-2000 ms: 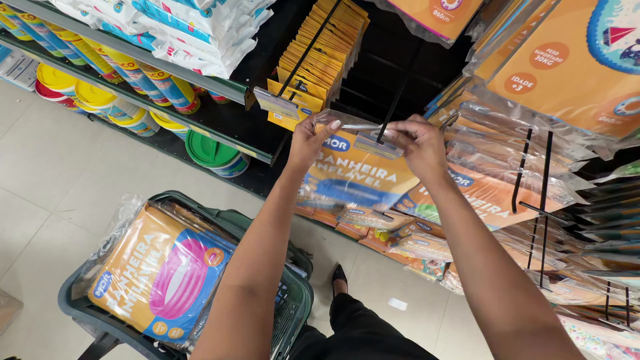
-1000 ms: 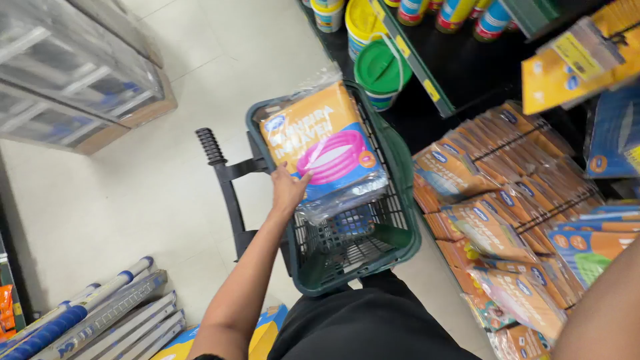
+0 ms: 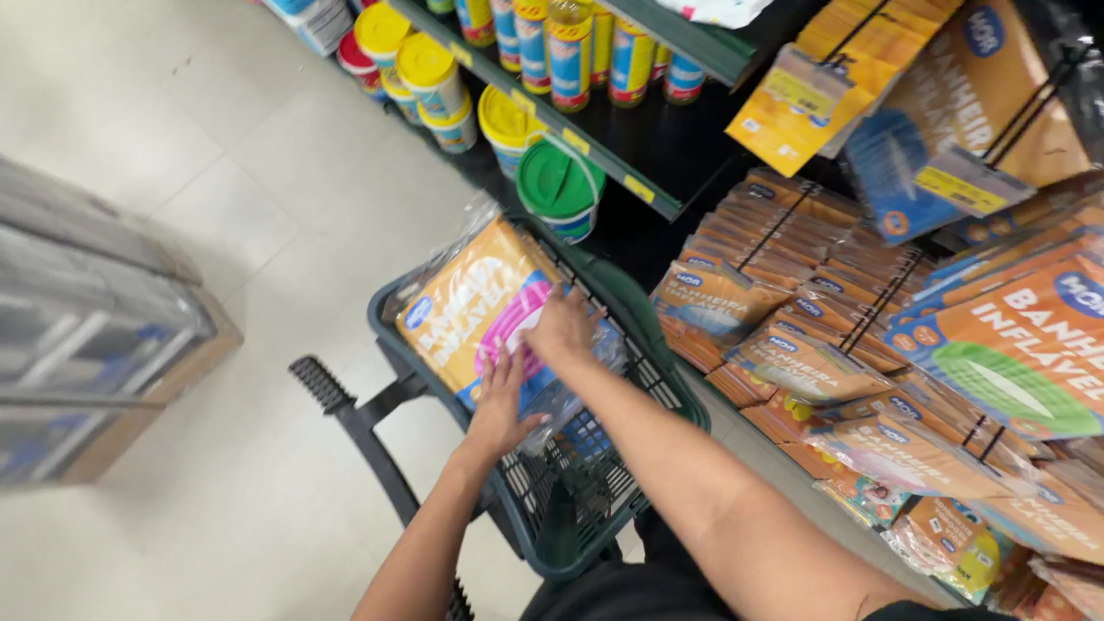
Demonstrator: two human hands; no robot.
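Note:
A dark green plastic shopping basket (image 3: 552, 565) with a black handle (image 3: 379, 457) stands on the floor in front of me. Plastic-wrapped inflatable bathtub packages (image 3: 457, 302), orange and blue with a pink tub pictured, lie in its far part. My left hand (image 3: 500, 397) rests on the near left part of the top package, fingers spread. Touching the same package's right side is my right hand (image 3: 561, 328), its fingers partly curled; whether it grips the edge is unclear. The near part of the basket shows its slatted inside.
Shelves with a green-lidded bucket (image 3: 561, 190), yellow-lidded tubs (image 3: 427, 73) and bottles (image 3: 569, 56) stand beyond the basket. At right, packages hang on hooks (image 3: 1026, 336) close to my right arm. Wrapped boxed goods (image 3: 86, 345) stand at left on the tiled floor (image 3: 250, 241).
Two seconds ago both hands held a package at the hanging rack. A second ago only my left hand was at the basket's package; now my right hand is on it too. The view has swung.

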